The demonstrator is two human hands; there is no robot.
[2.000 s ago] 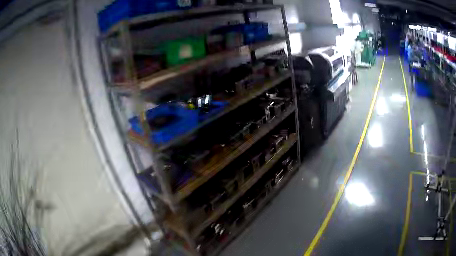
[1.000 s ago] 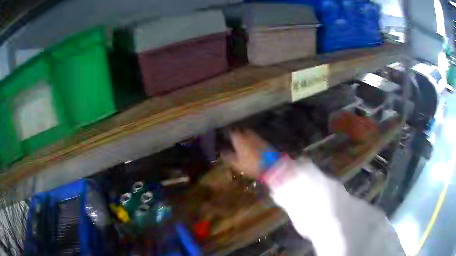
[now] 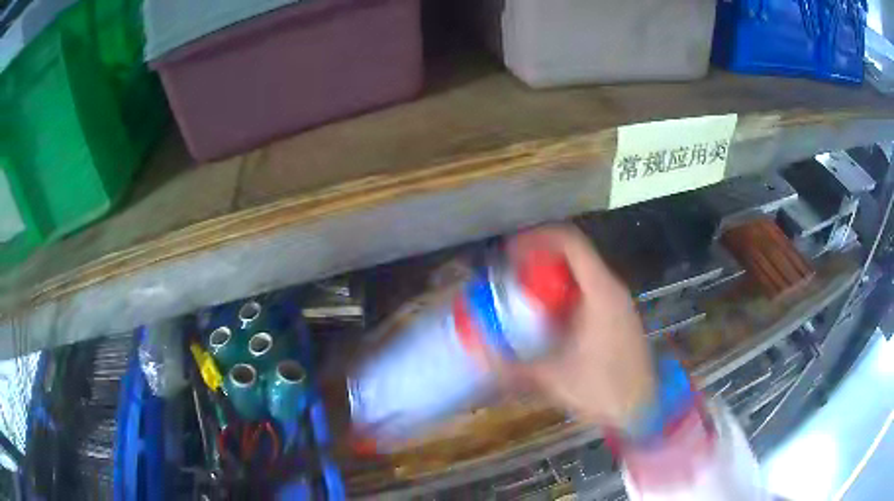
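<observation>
My right hand (image 3: 598,342), bare with a blue band at the wrist and a pale sleeve, grips an aerosol can (image 3: 422,362) by its red-capped end. The can is white with red and blue bands, blurred, and tilted with its base toward the lower left. It is over the wooden shelf (image 3: 490,440), below the upper board. Whether its base touches the shelf I cannot tell. My left hand is not in view.
A blue tray (image 3: 130,431) at lower left holds teal cylinders (image 3: 286,387) and yellow-handled tools. Above stand green (image 3: 88,127), maroon (image 3: 294,73), pale (image 3: 608,41) and blue bins. A labelled board edge (image 3: 674,159) crosses the view. Metal blocks lie right.
The view has moved up close to the shelf. My right hand, reaching under the upper board one second ago, now holds the aerosol can and has come nearer.
</observation>
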